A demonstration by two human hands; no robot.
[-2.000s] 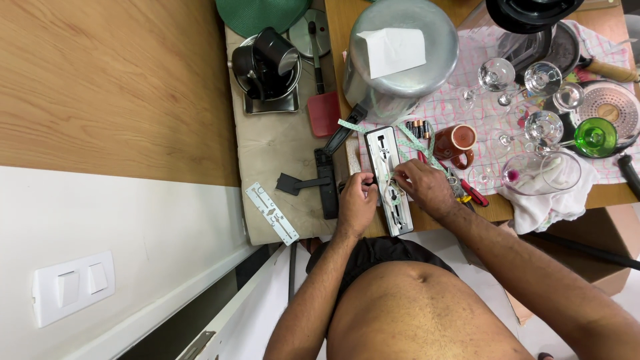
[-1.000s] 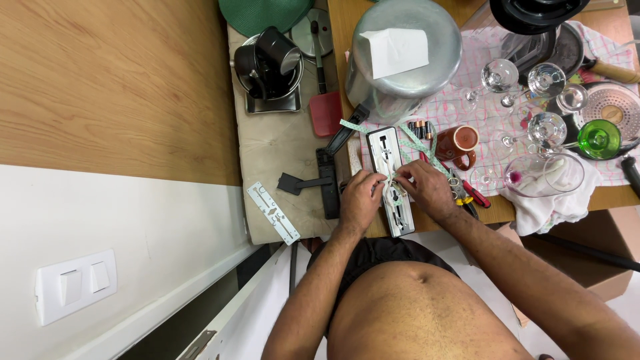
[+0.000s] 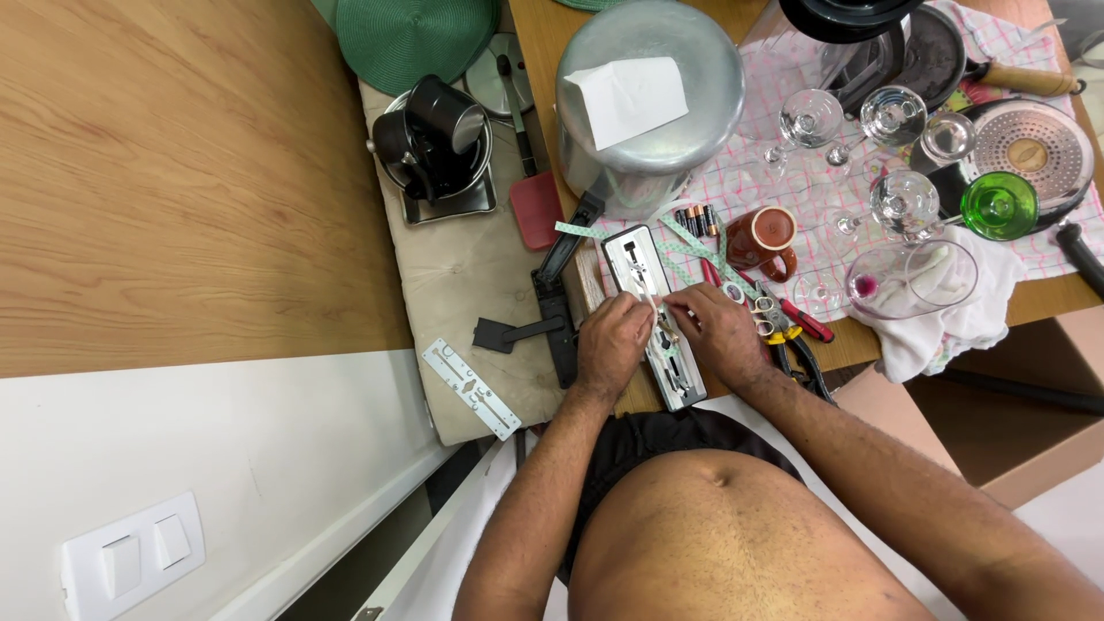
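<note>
A long narrow device housing (image 3: 681, 377), black-rimmed with a white inside and small metal parts, lies at the table's front edge. My left hand (image 3: 614, 338) is at its left side, fingertips pinched over its middle on what looks like a thin pale strip or wire. From the right, my right hand (image 3: 714, 332) reaches over the same spot, its fingertips close to those of the left; what they hold is too small to tell. A perforated metal plate (image 3: 471, 389) and a black hinged bracket (image 3: 556, 332) lie on the beige cushion to the left.
Batteries (image 3: 696, 221), green dotted ribbon (image 3: 582, 230), a brown mug (image 3: 761, 240), scissors (image 3: 762, 316), yellow-and-black pliers (image 3: 789, 341) and a red-handled tool (image 3: 806, 321) surround the housing. Behind stands a large aluminium pot (image 3: 651, 138). Stemmed glasses (image 3: 904, 203) are at right, a cardboard box (image 3: 1035, 414) below.
Both hands remain over the middle of the housing, with small shifts of the fingers. The housing and the things around it have stayed in place.
</note>
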